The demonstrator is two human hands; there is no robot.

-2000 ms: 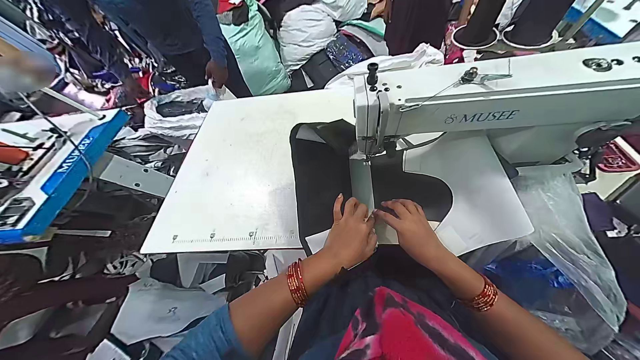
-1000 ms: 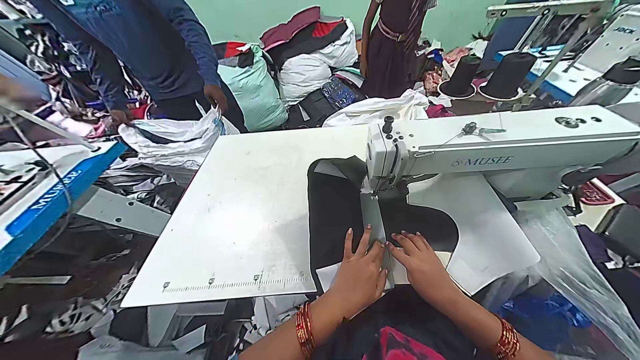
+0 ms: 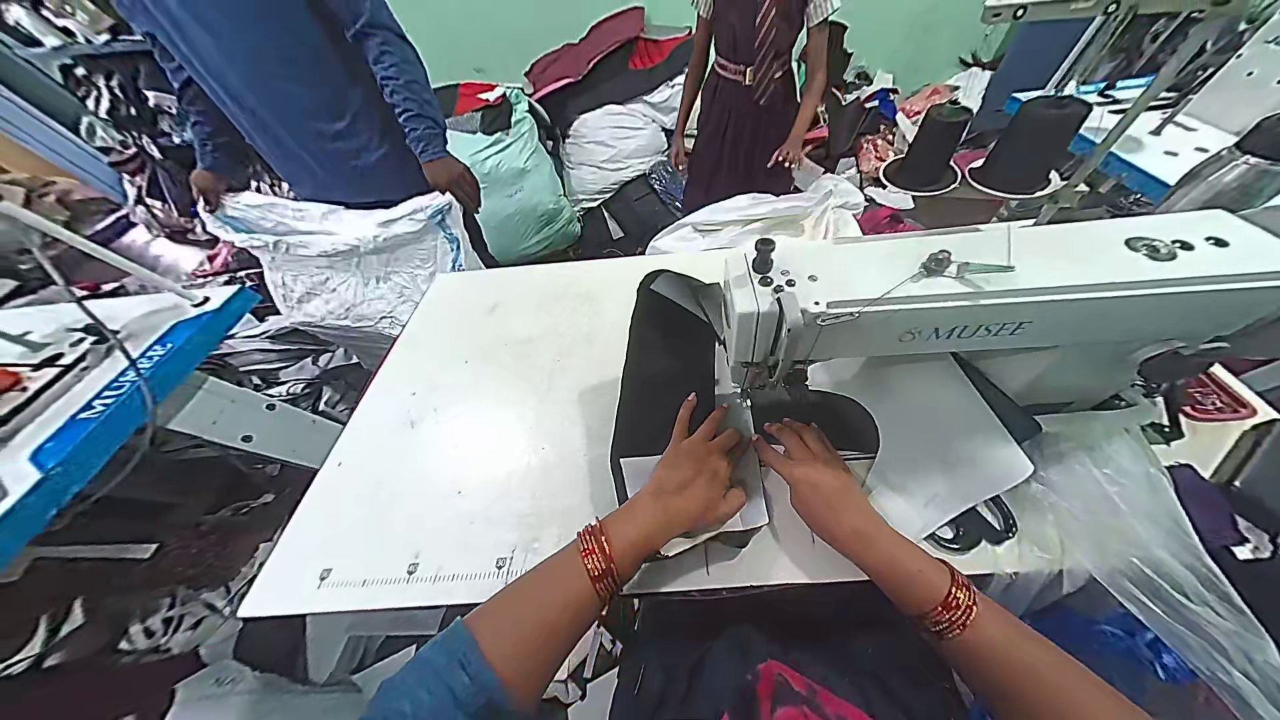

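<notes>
Black fabric (image 3: 668,370) with pale pieces lies under the needle area of a white Musee sewing machine (image 3: 960,325). My left hand (image 3: 700,470) rests on a white piece (image 3: 640,475) and the dark cloth left of the needle, its fingers spread. Close beside it, my right hand (image 3: 812,470) presses with bent fingers near the rounded black part (image 3: 830,415), just in front of the presser foot (image 3: 755,378). Both hands lie flat on the work. Whether any edge is pinched between the fingers is hard to tell.
The white table (image 3: 450,430) bears a printed ruler at its front edge. Black thread cones (image 3: 1030,140) stand behind the machine. Two people stand beyond the table, one by a white sack (image 3: 340,260). A clear plastic bag (image 3: 1130,530) hangs at right; another machine's blue-edged table (image 3: 140,390) is at left.
The view has tilted up. My fingers have shifted from the front part of the work to nearer the needle. The person at left now has both hands by the white sack.
</notes>
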